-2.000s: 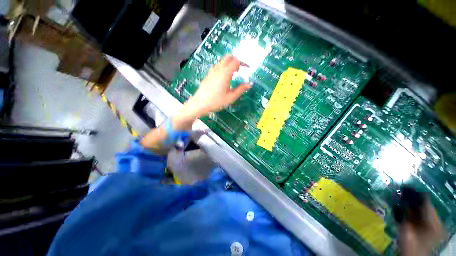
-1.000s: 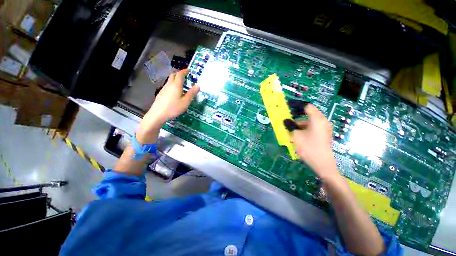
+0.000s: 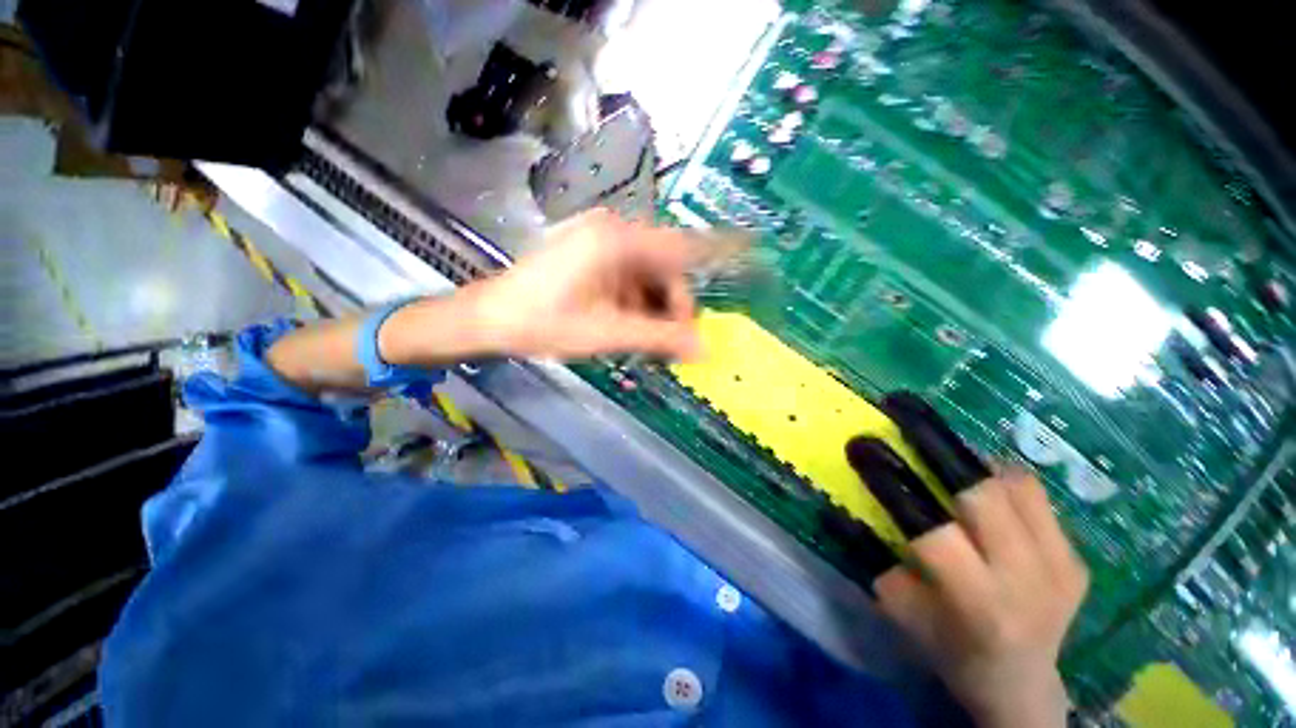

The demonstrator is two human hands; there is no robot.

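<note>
A yellow perforated strip (image 3: 789, 413) lies along the near edge of a large green circuit board (image 3: 910, 171). My left hand (image 3: 611, 292) is at the strip's left end, its thumb at the strip's end and the index finger blurred above the board; whether it grips anything cannot be told. My right hand (image 3: 981, 569), with black finger cots, has its fingers laid on the strip's right end; a grip cannot be made out. Part of another yellow strip (image 3: 1173, 700) shows at the bottom right.
A silver rail with chain (image 3: 682, 505) runs along the board's near side. Dark blocks (image 3: 500, 93) and a grey plate (image 3: 597, 164) lie left of the board. A black bin (image 3: 213, 78) stands upper left, black slotted racks (image 3: 85, 498) lower left.
The strip that my right hand held over the middle of the board is no longer seen there; a strip now lies along the near edge under both hands. The view has moved closer to the board.
</note>
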